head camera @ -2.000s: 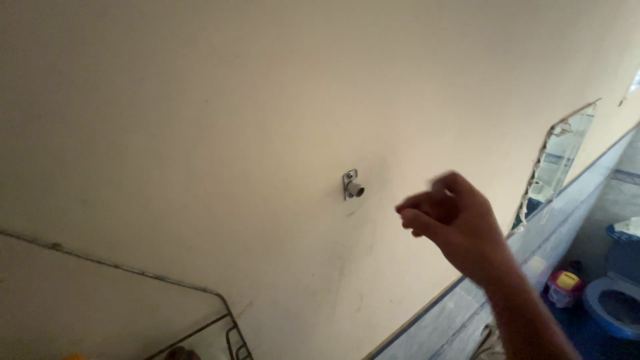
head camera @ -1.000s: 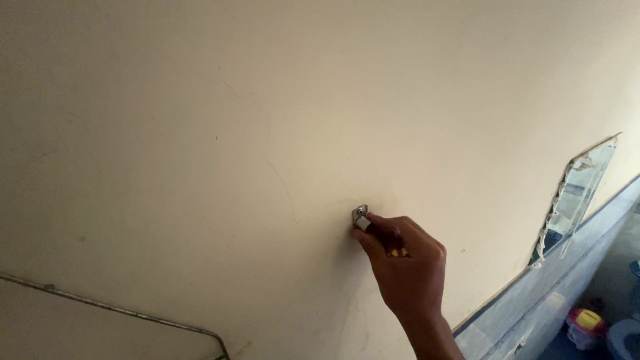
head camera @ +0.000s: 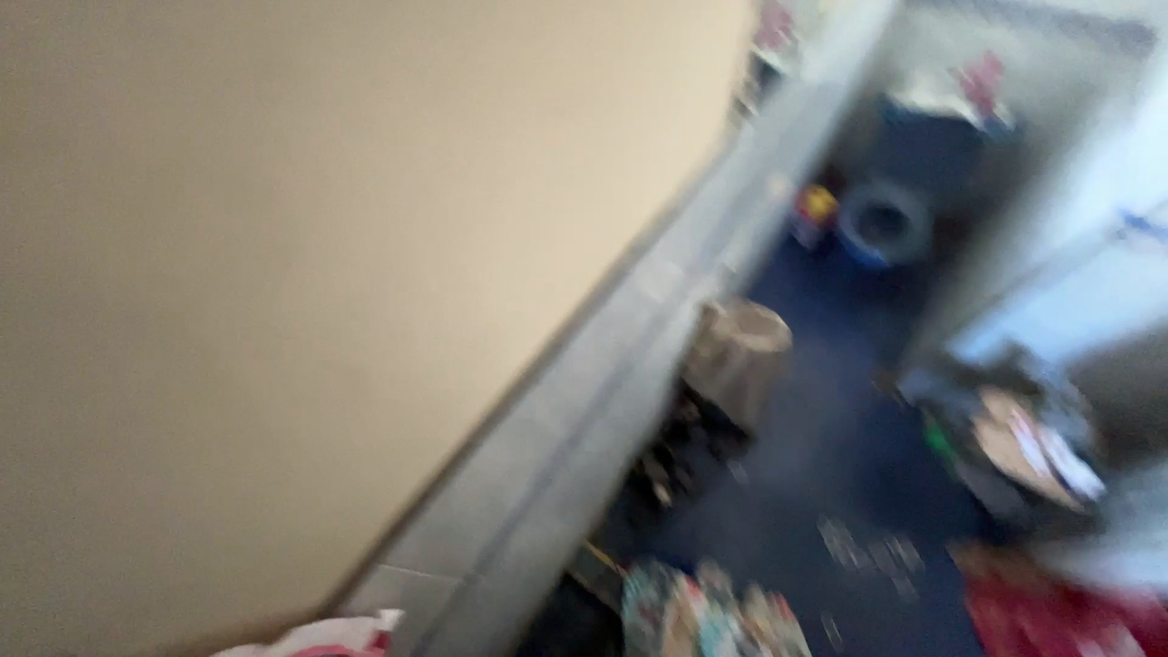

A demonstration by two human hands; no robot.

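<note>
Neither my left hand nor my right hand shows in the head view at this moment. The frame is blurred. A plain beige wall [head camera: 347,274] fills the left side, with a band of pale tiles [head camera: 547,429] running along its lower edge. The metal wall fitting is out of view.
Beyond a dark blue floor [head camera: 812,438] stands a toilet [head camera: 885,219] beside a small container with a yellow top [head camera: 815,210]. A brown bin-like object [head camera: 744,356] is by the tiles. A heap of items [head camera: 1031,438], red fabric [head camera: 1058,602] and patterned fabric [head camera: 712,611] lie lower right.
The view has swung far toward the floor and toilet. My right hand, at the metal wall fitting one second ago, is out of view, as is the fitting.
</note>
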